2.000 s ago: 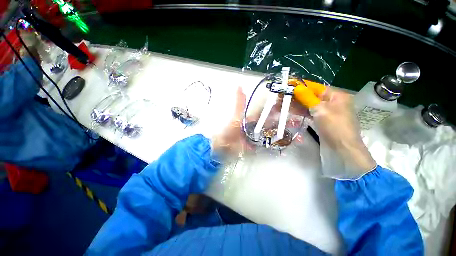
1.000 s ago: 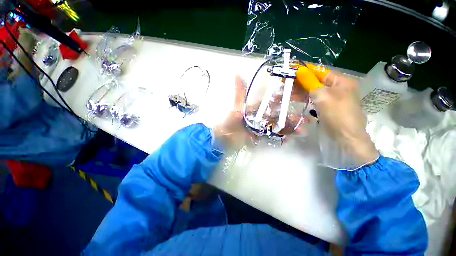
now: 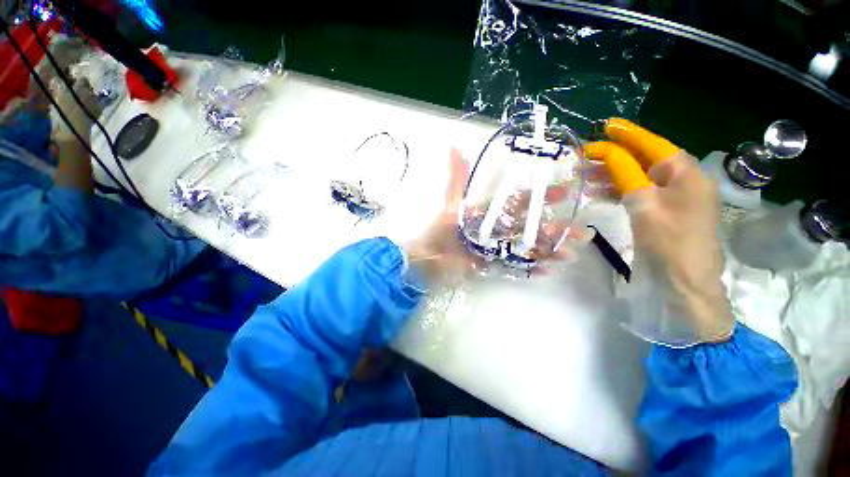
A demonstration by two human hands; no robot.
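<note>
A looped unit [image 3: 508, 250] with a thin dark ring, two white strips [image 3: 535, 200] and a short dark bracket [image 3: 538, 146] across its top lies over my left hand. My left hand [image 3: 438, 247] holds it from below, partly hidden behind the unit and clear film. A clear plastic bag [image 3: 568, 70] spreads behind the unit, over the green belt. My right hand [image 3: 666, 200], with orange-yellow finger cots, is just right of the ring, fingers pointing left and slightly apart. Whether its fingertips touch the film or hold anything small cannot be told.
Another looped unit [image 3: 357, 197] lies left of my hands, with several more in clear film farther left. A black disc [image 3: 137, 136] and red block [image 3: 151, 76] are far left. A slim black stick [image 3: 610, 253], two bottles [image 3: 746, 172] and white wipes [image 3: 792, 307] are right. Another person's blue sleeve [image 3: 84, 224] is left.
My right hand has moved right, away from the bracket and white strips, and its fingers have spread. The black stick shows more fully. My left hand still holds the unit.
</note>
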